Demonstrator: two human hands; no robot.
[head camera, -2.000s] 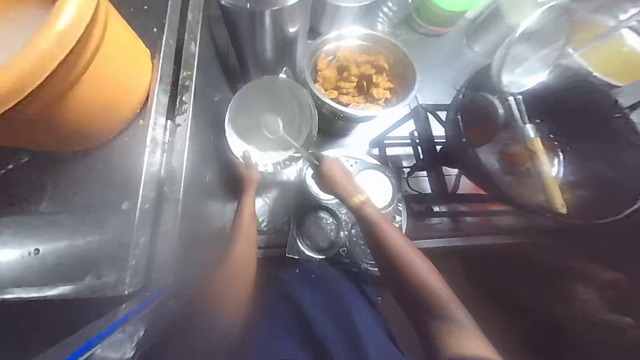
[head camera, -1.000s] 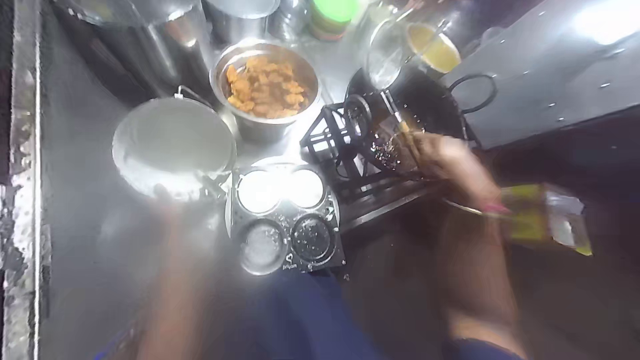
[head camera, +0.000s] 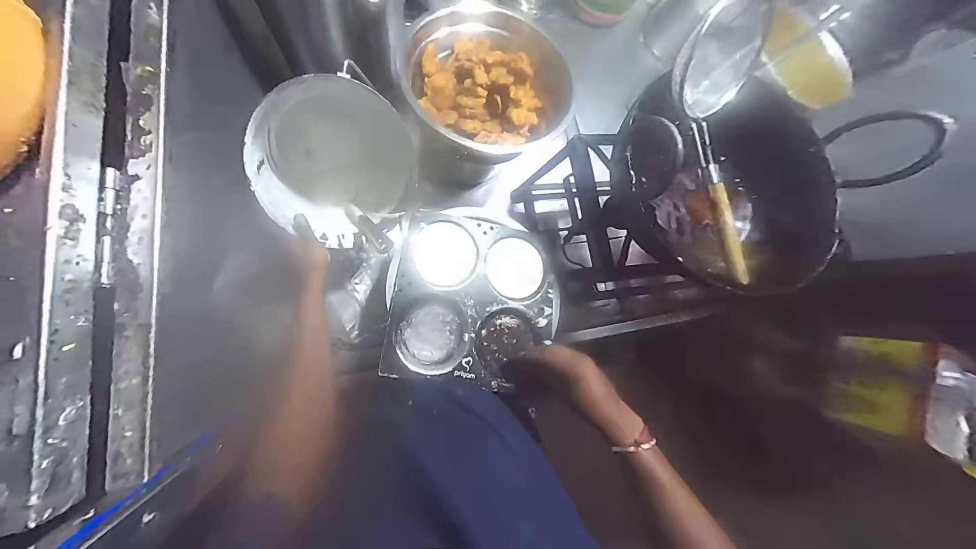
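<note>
A round metal pot (head camera: 263, 179) with pale liquid stands at upper left. My left hand (head camera: 309, 252) grips its near rim, the thumb at the edge. A utensil handle (head camera: 372, 232) leans over the pot's lower right rim. Below right of the pot sits a dark pan with four round wells (head camera: 473, 305); the two upper wells look bright white, the lower left grey, the lower right dark with crumbs. My right hand (head camera: 557, 370), with a bracelet at the wrist, is at the lower right well. Its fingers are blurred and dark, and what they hold cannot be told.
A steel pot (head camera: 564, 99) of orange-brown fried pieces stands behind the pan. At right, a black wok (head camera: 801, 229) holds a wooden-handled strainer (head camera: 728, 232) beside a black burner stand (head camera: 591, 206). A yellowish container (head camera: 812, 69) is behind. An orange vessel (head camera: 19, 84) stands far left.
My right hand has moved from the wok, where it was one second ago, to the pan's lower right well. Earlier it held a ladle in the pot. My left hand remains at the pot.
</note>
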